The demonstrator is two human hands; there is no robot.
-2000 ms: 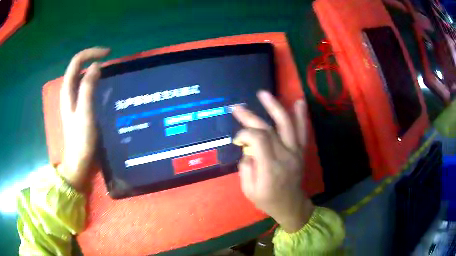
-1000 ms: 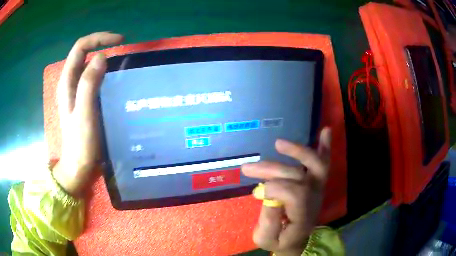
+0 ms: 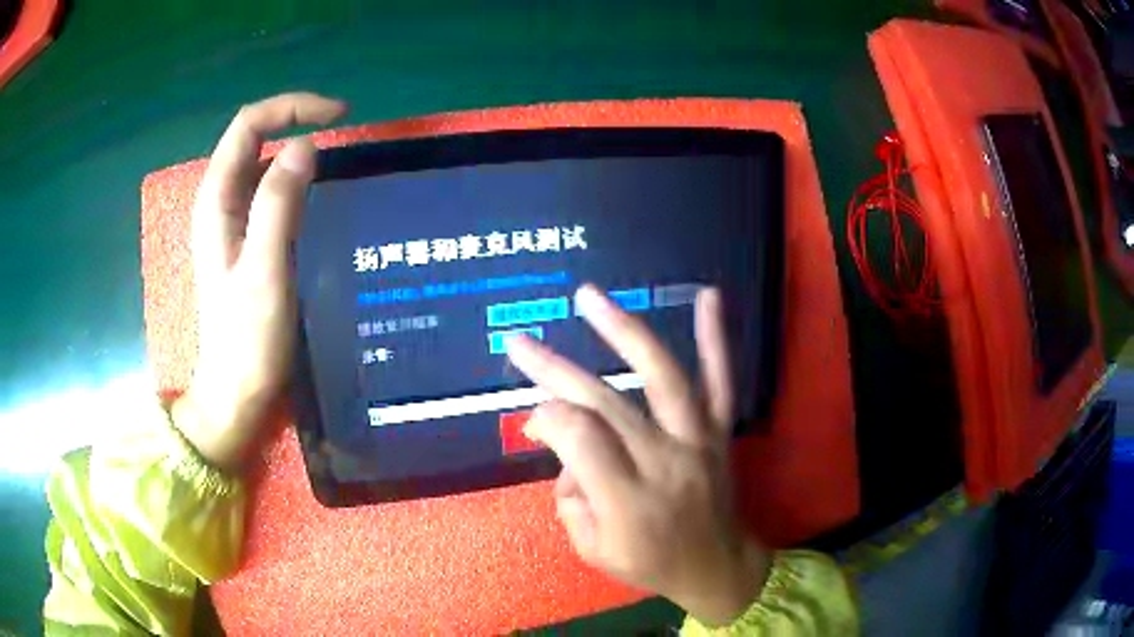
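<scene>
A black tablet [image 3: 435,460] lies on an orange-red foam tray [image 3: 410,560]. Its lit screen shows a white Chinese heading, small blue buttons, a long white bar and a red button partly hidden by my right hand. My left hand [image 3: 249,299] lies along the tablet's left edge, thumb and fingers at the upper left corner, holding it. My right hand [image 3: 659,473] is over the lower right of the screen, fingers spread, one fingertip at the lower blue button. I cannot tell if it touches. The right hand holds nothing.
At right, another orange-red foam tray [image 3: 958,274] carries a dark tablet [image 3: 1045,249]. A coiled red cable [image 3: 893,243] lies between the trays. The surface is glossy green [image 3: 497,50], with a bright reflection at left. A foam corner [image 3: 23,31] shows at the top left.
My right hand has moved left and up over the screen, its fingers now at the blue buttons. The screen looks darker than a second ago. My left hand stays at the tablet's left edge.
</scene>
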